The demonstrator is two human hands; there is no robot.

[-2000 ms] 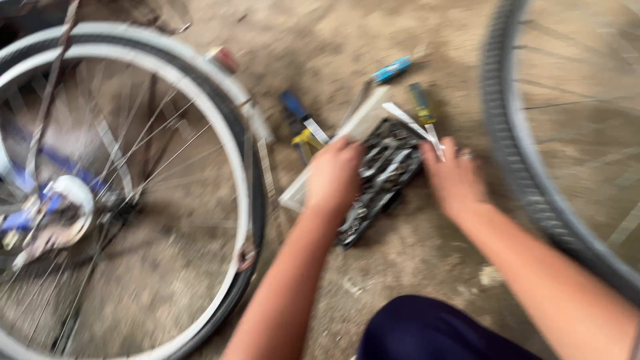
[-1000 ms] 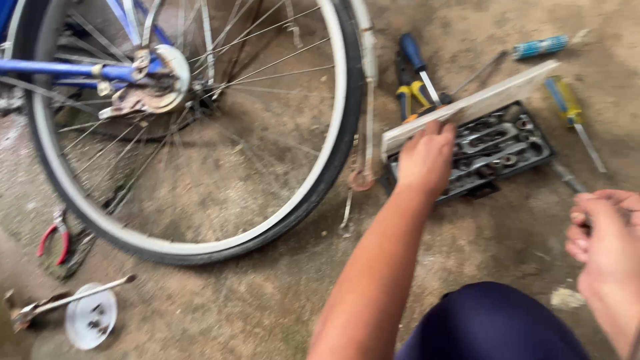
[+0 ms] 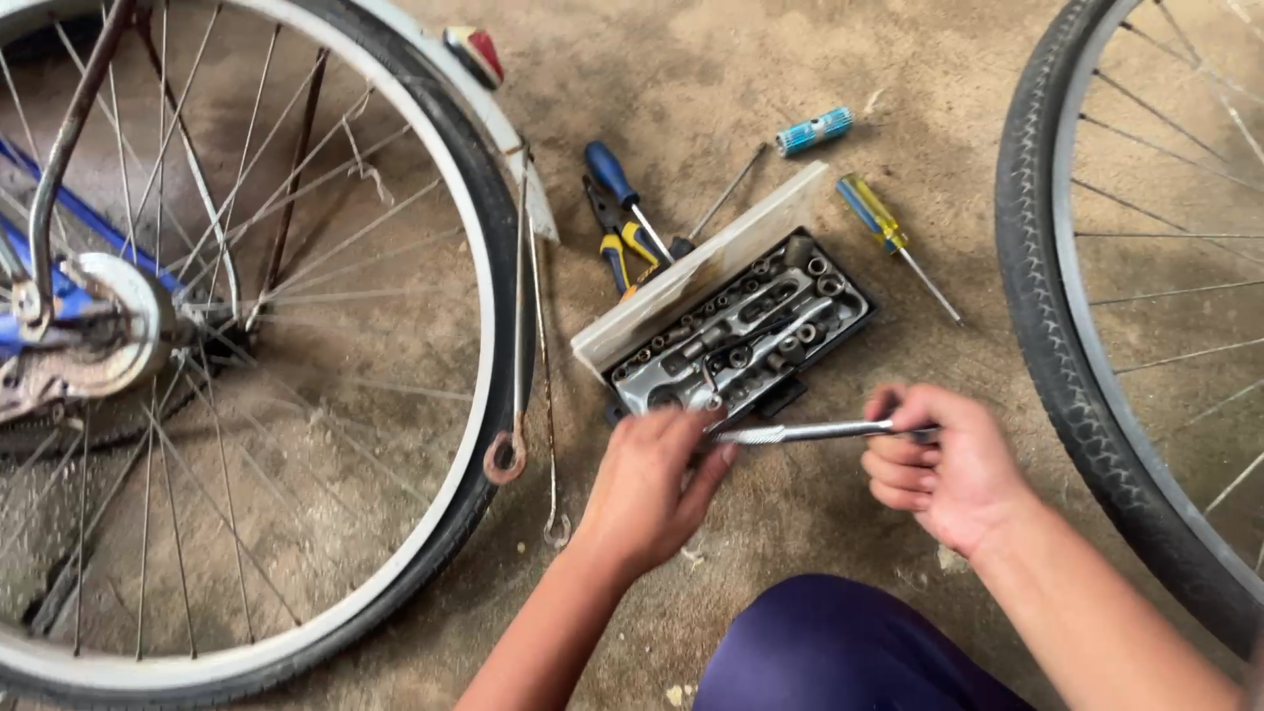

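Note:
My right hand (image 3: 938, 459) is closed around one end of a metal ratchet handle (image 3: 810, 432) with a knurled grip. The handle's other end reaches my left hand (image 3: 657, 484), whose fingers lie at the near edge of the socket set case (image 3: 859, 321); blur hides whether they grip the handle. Sockets and metal pieces fill the open black case, and its pale translucent lid (image 3: 706, 267) stands raised along the far side.
A bicycle wheel with a black tire (image 3: 504, 247) stands left, another tire (image 3: 1037, 326) right. Around the case lie a blue screwdriver (image 3: 610, 173), yellow-handled pliers (image 3: 627, 252), a yellow-and-blue screwdriver (image 3: 874, 212) and a blue cylindrical handle (image 3: 815, 131). Fender stays (image 3: 520, 326) hang beside the left wheel.
My right hand has brought the metal handle across toward my left hand. My left hand has moved from the lid to the case's near edge. The view has shifted.

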